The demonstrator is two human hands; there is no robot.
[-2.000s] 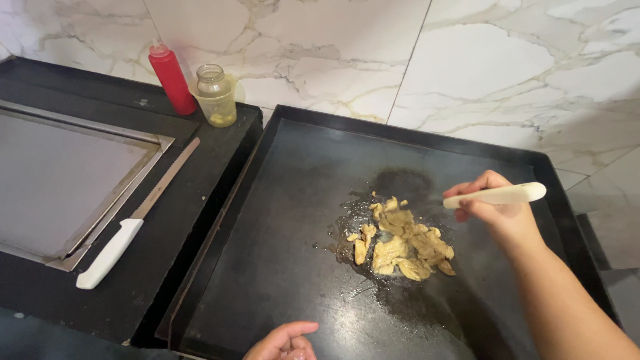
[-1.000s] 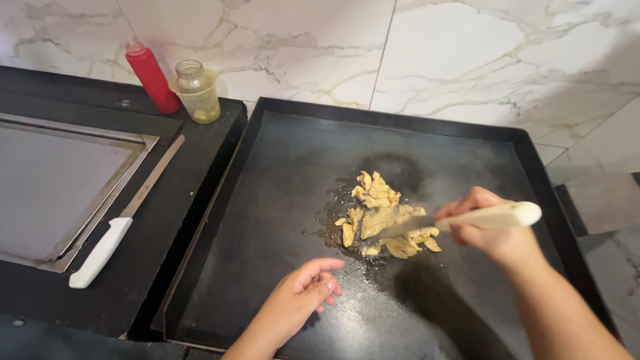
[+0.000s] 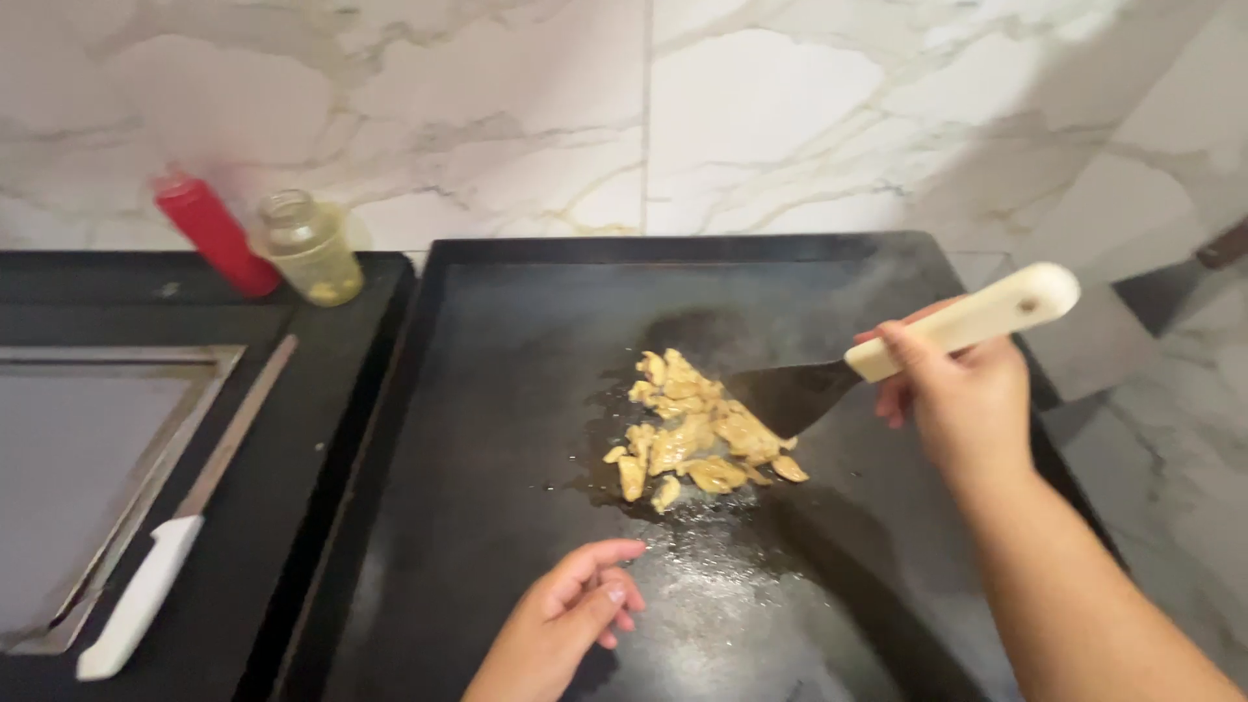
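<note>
My right hand (image 3: 960, 390) grips the cream handle of a spatula (image 3: 799, 390), whose dark metal blade lies against the right side of a heap of cooked meat pieces (image 3: 687, 429). The pale yellow strips sit in shiny grease on a black flat griddle (image 3: 507, 390). Below the heap hovers my left hand (image 3: 575, 614), its fingers loosely curled and apart, holding nothing.
Left of the griddle, a knife with a white handle (image 3: 146, 595) lies on a black counter beside a metal-framed panel (image 3: 88, 468). A red squeeze bottle (image 3: 219, 234) and a glass jar in a clear cup (image 3: 312, 253) stand by the marble-patterned wall (image 3: 487, 117).
The spatula blade, over the meat a second ago, now shows at the heap's right edge. My left hand has come further into view since two seconds ago. The view has shifted.
</note>
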